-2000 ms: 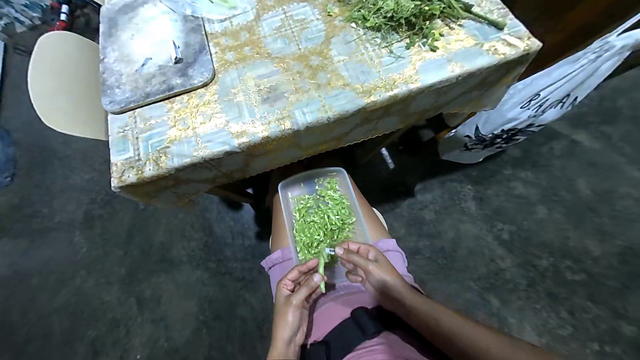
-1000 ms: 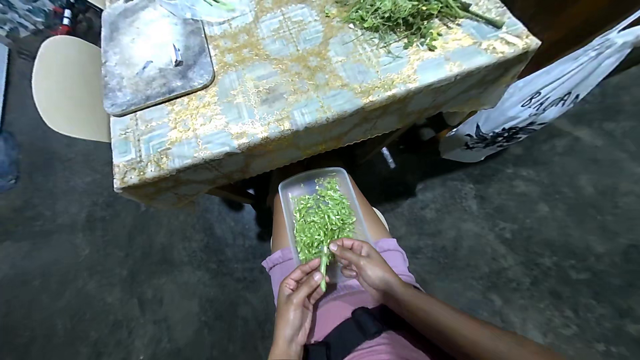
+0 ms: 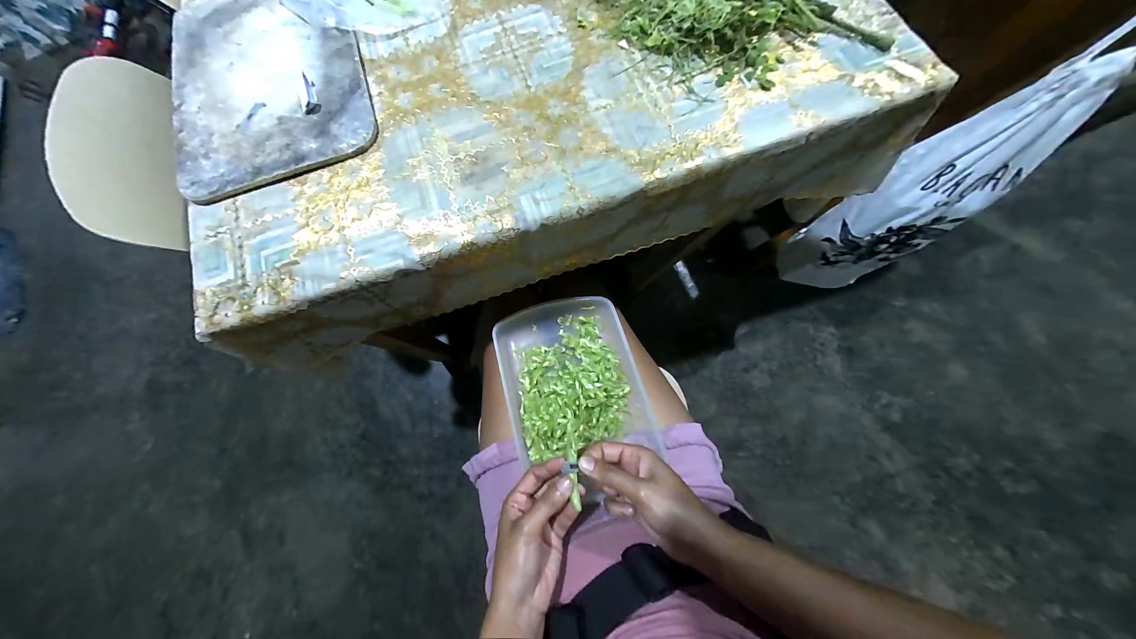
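A clear plastic tub (image 3: 508,368) rests on my lap, holding many small cut green pieces (image 3: 577,390). Over its near end my left hand (image 3: 537,532) pinches a green stalk (image 3: 575,493) between thumb and fingers. My right hand (image 3: 643,493) meets it from the right, its thumb and forefinger closed on a tiny dark and pale item at the stalk, perhaps a small blade; its shape is mostly hidden by the fingers.
Ahead stands a table with a patterned tablecloth (image 3: 497,160). On it lie a worn grey board (image 3: 257,169) with a small bit on top, and a heap of leafy greens (image 3: 710,35). A pale chair (image 3: 106,160) is at left; a printed white bag (image 3: 932,195) hangs at right.
Both hands stay together over the tub's near end, with only small shifts of the fingers along the stalk. The tub and the things on the table have not moved.
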